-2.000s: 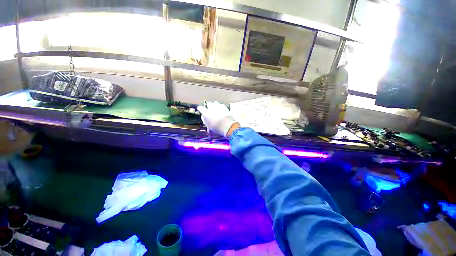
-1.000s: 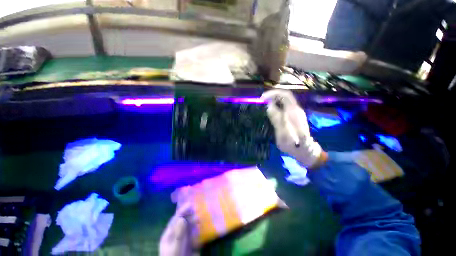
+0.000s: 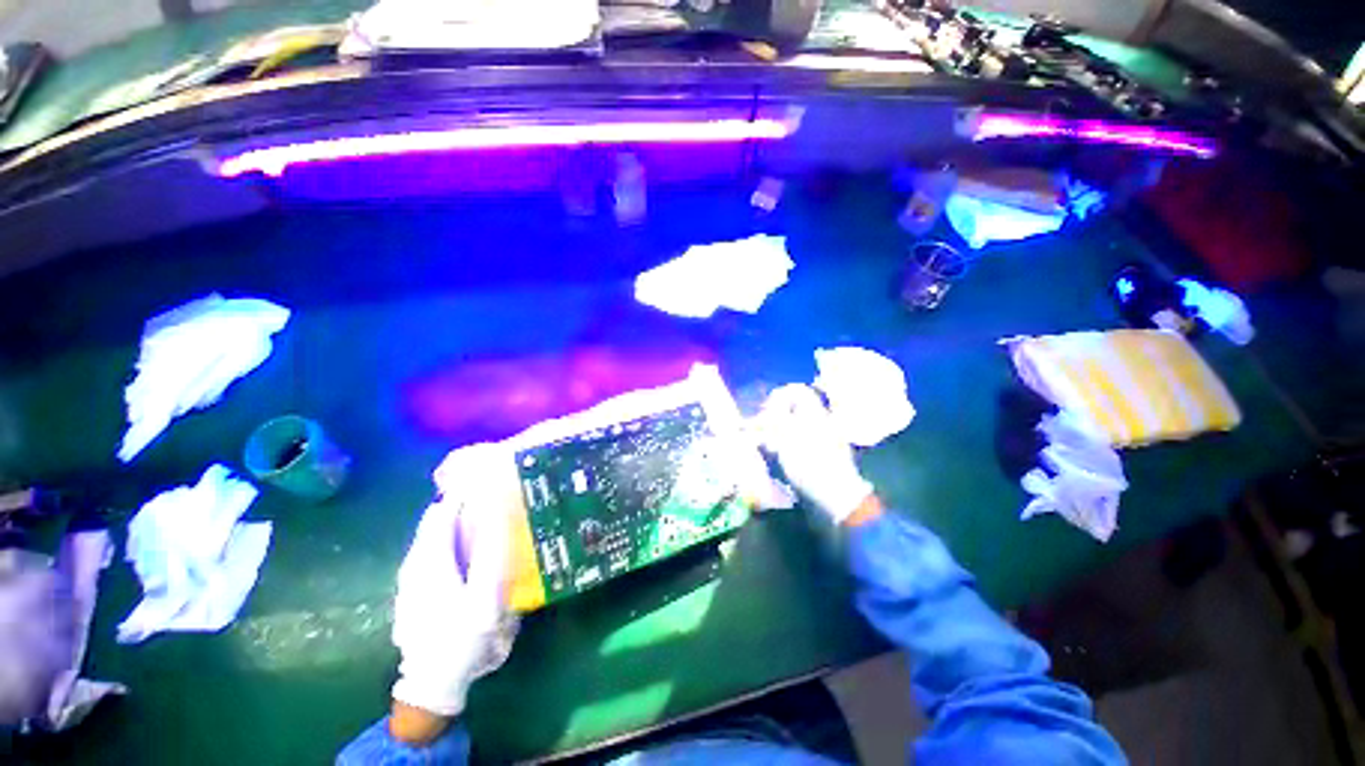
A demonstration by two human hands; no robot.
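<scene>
A green circuit board (image 3: 629,494) lies on a white cloth with a yellow edge (image 3: 524,557), in front of me at mid-bench. My gloved left hand (image 3: 457,599) is at the left edge of the cloth and board; its fingers are partly lost in the white cloth, so its grip is unclear. My gloved right hand (image 3: 808,449) is at the board's right edge; glare hides whether its fingers grip the board. A green pot (image 3: 297,458) with a dark inside stands to the left.
Crumpled wipes lie at the left (image 3: 195,554), far left (image 3: 195,359), back (image 3: 719,277) and right (image 3: 1075,476). A striped folded towel (image 3: 1130,386) lies right. A clear cup (image 3: 931,277) stands behind it. Purple lamps (image 3: 509,142) run under the shelf.
The board has come down from upright near the lamp onto the cloth, with my right hand beside it. My left hand has come further into view. The view has tilted down.
</scene>
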